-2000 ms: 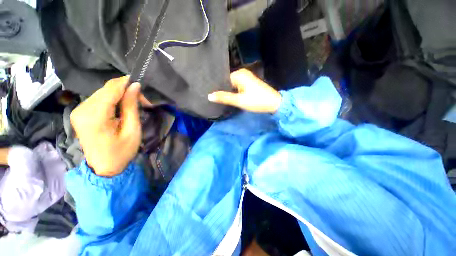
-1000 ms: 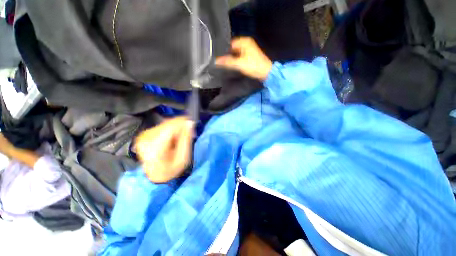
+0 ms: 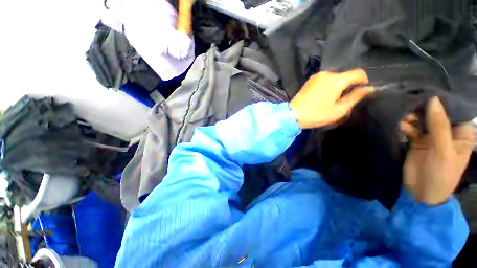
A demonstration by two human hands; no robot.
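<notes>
A large dark grey garment (image 3: 387, 47) fills the upper right and hangs towards my lap. My left hand (image 3: 332, 98) is at its left part, with thumb and fingers pinching a thin piece of it; whether this is the zipper is too blurred to tell. My right hand (image 3: 439, 157) is to the right, its thumb up and fingers curled on the dark cloth. A thin light line of thread or zipper shows on the garment above my right hand.
A grey garment with a metal zipper (image 3: 193, 99) lies left of my left arm. A neighbouring person's pale lilac sleeve (image 3: 157, 39) is at the upper left. A dark garment pile (image 3: 42, 136) and white curved bars (image 3: 39, 196) are at the far left.
The view has swung left. My left hand has moved from the dangling strip to the garment's cloth. My right hand, apart from the cloth before, now grips it.
</notes>
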